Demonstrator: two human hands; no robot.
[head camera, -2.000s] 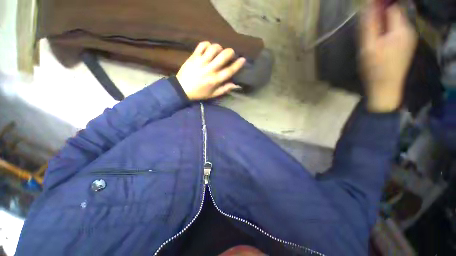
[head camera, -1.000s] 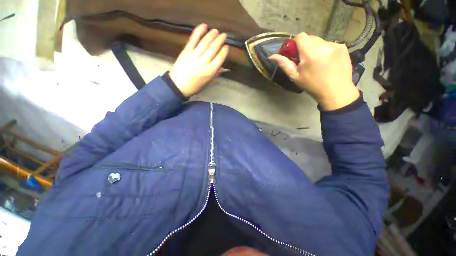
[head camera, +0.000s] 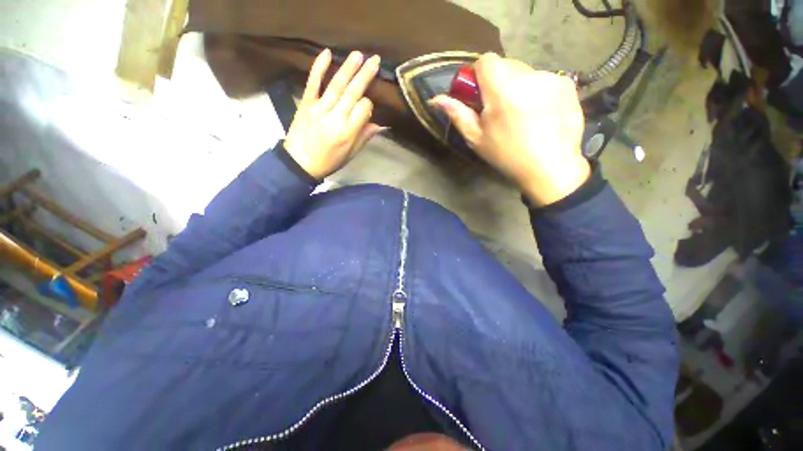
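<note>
A brown garment panel (head camera: 352, 22) lies at the top of the view with a narrow black seam allowance (head camera: 308, 44) along it. My right hand (head camera: 528, 123) is closed round the red handle of the steam iron (head camera: 421, 86). The iron rests on the panel's right part, tip pointing left, and hides what is under it. My left hand (head camera: 333, 114) lies on the panel left of the iron, fingers spread, palm down. A dark strap (head camera: 282, 104) sticks out below the panel, left of my left hand.
A ribbed hose (head camera: 616, 57) runs from the iron to the upper right. Dark cut pieces (head camera: 740, 158) lie at the table's right side. A wooden strip (head camera: 148, 40) is at upper left. A wooden frame (head camera: 79, 260) and a red item (head camera: 123, 280) are below the table at left.
Two seconds ago my right hand was blurred at upper right, away from the panel; one second ago it held the iron on it. Since then the whole scene has shifted with the view.
</note>
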